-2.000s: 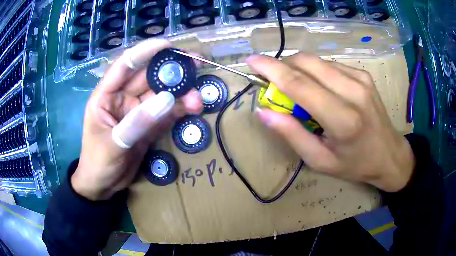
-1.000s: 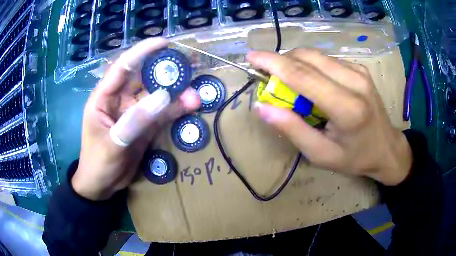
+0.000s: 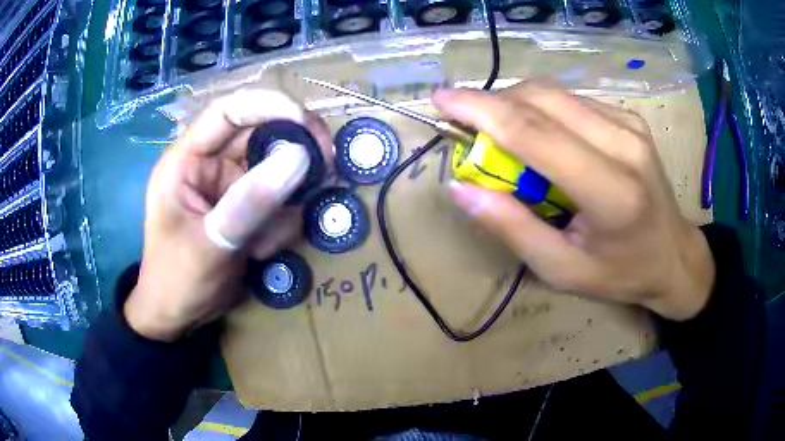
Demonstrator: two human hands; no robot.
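Note:
My left hand [image 3: 202, 202], with whitish finger cots on thumb and index finger, grips a small black wheel [image 3: 260, 148]. One cot covers much of its silvery centre. My right hand [image 3: 585, 189] holds the yellow handle of a soldering iron [image 3: 491, 165] with a blue band. Its thin silver shaft points left; the tip is above the held wheel, apart from it. Three loose wheels lie on the brown cardboard: one right of the held wheel [image 3: 367, 151], one below that [image 3: 336, 220], one lower left [image 3: 280, 278].
A black cord [image 3: 387, 237] loops across the cardboard mat [image 3: 413, 370]. A clear blister tray [image 3: 379, 59] of black wheels lies behind. More trays [image 3: 33, 185] stand at left. Pliers with purple-blue handles [image 3: 726, 155] lie at right on the green bench.
The held wheel has tilted and dropped a little, and the cot-covered finger has moved across its centre. The iron's tip, earlier by the wheel's top edge, is now clear of it.

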